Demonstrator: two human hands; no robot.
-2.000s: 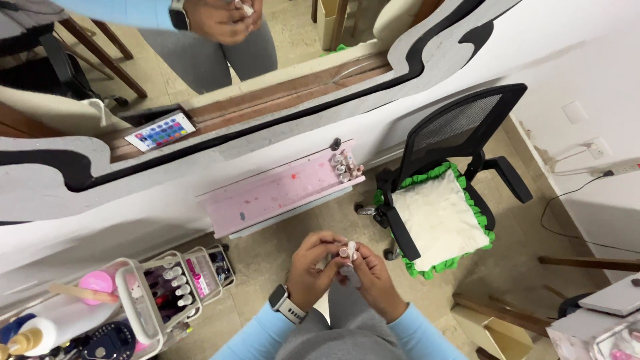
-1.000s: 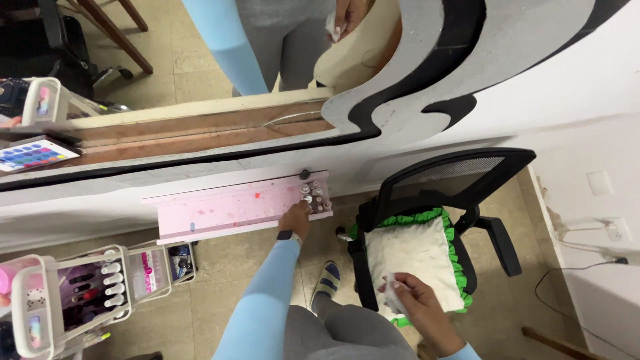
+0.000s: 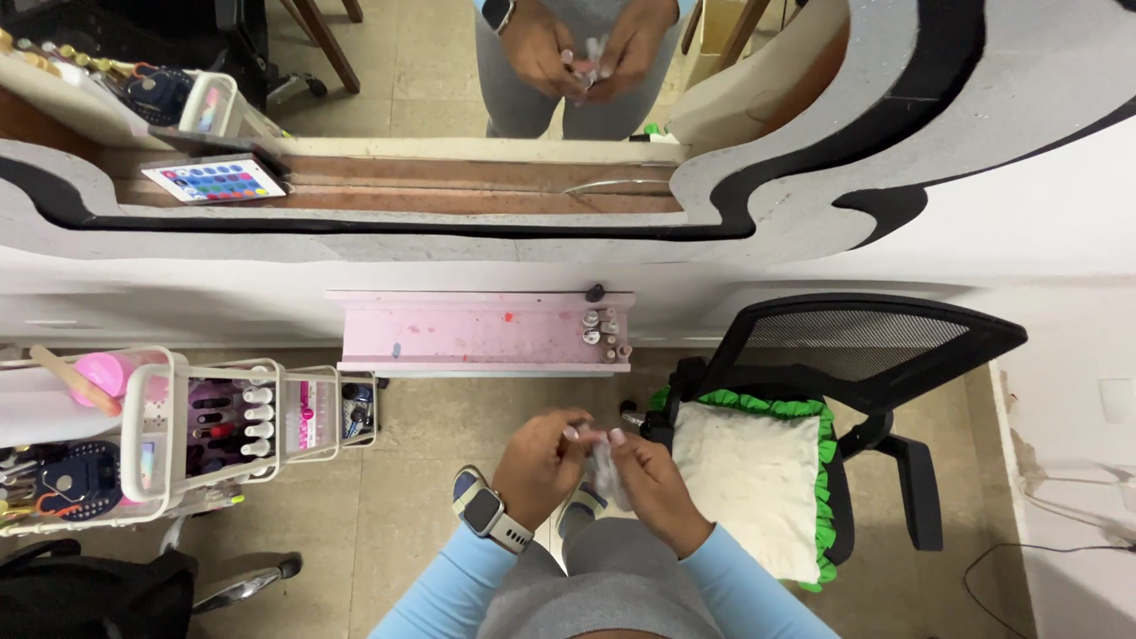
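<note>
My left hand (image 3: 543, 463), with a smartwatch on its wrist, meets my right hand (image 3: 658, 484) in front of my lap. Between them is a crumpled, translucent plastic-like piece (image 3: 607, 472), pinched in my right fingers. My left fingertips touch or nearly touch its upper end; blur hides whether they hold anything. Beyond my hands, a pink wall shelf (image 3: 461, 335) with coloured stains bears several small nail polish bottles (image 3: 593, 335) at its right end. The mirror (image 3: 426, 89) reflects both hands close together around the whitish piece.
A mesh-backed chair (image 3: 852, 346) with a white, green-ruffled cushion (image 3: 750, 479) stands at the right. At the left is a white rack (image 3: 146, 426) with bottles and tools. A tablet-like device (image 3: 213, 180) leans on the mirror ledge. A black chair base (image 3: 244, 586) reaches in at lower left.
My left hand has come back from the bottles on the pink shelf, where it was one second ago. My right hand has moved from over the cushion to meet it.
</note>
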